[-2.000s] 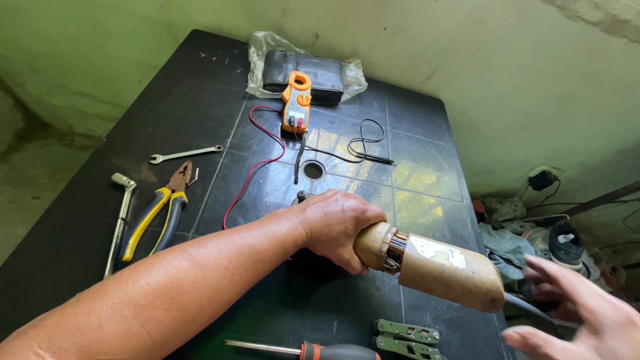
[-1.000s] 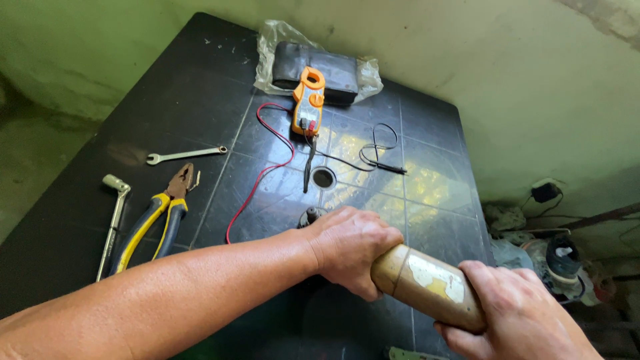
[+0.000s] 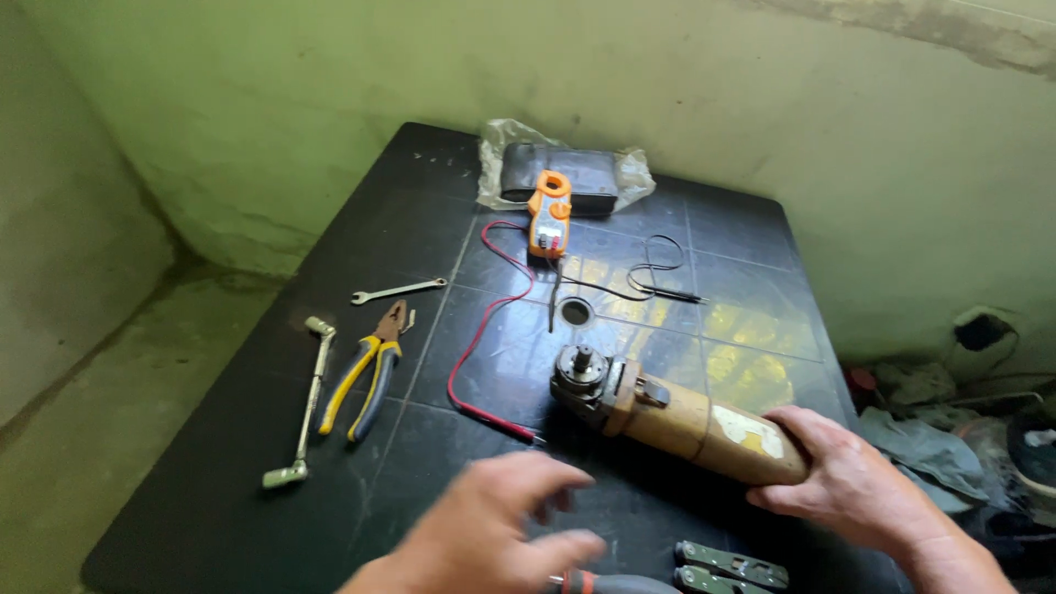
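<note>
An angle grinder (image 3: 668, 417) with a worn tan body lies on the black table, its spindle pointing up and no disc on it. My right hand (image 3: 833, 470) grips the rear end of its housing. Holding nothing, my left hand (image 3: 503, 528) is blurred in front of the grinder, fingers apart, above a screwdriver (image 3: 627, 584) at the bottom edge. Beside that screwdriver is a green folding multi-tool (image 3: 730, 569). The red test probe (image 3: 495, 422) of an orange clamp meter (image 3: 550, 216) lies left of the grinder head. The black probe (image 3: 672, 294) rests farther back.
Combination pliers (image 3: 371, 371), a combination wrench (image 3: 398, 290) and a double-ended socket wrench (image 3: 313, 396) lie at the left of the table (image 3: 214, 495). A black case (image 3: 561, 169) on clear plastic stands at the back. Cloths (image 3: 924, 454) and clutter lie beyond the right edge.
The grinder's housing, open with inner parts showing two seconds ago, is now closed up. My left hand has let go of the grinder and moved nearer. My right hand has come onto the housing's rear.
</note>
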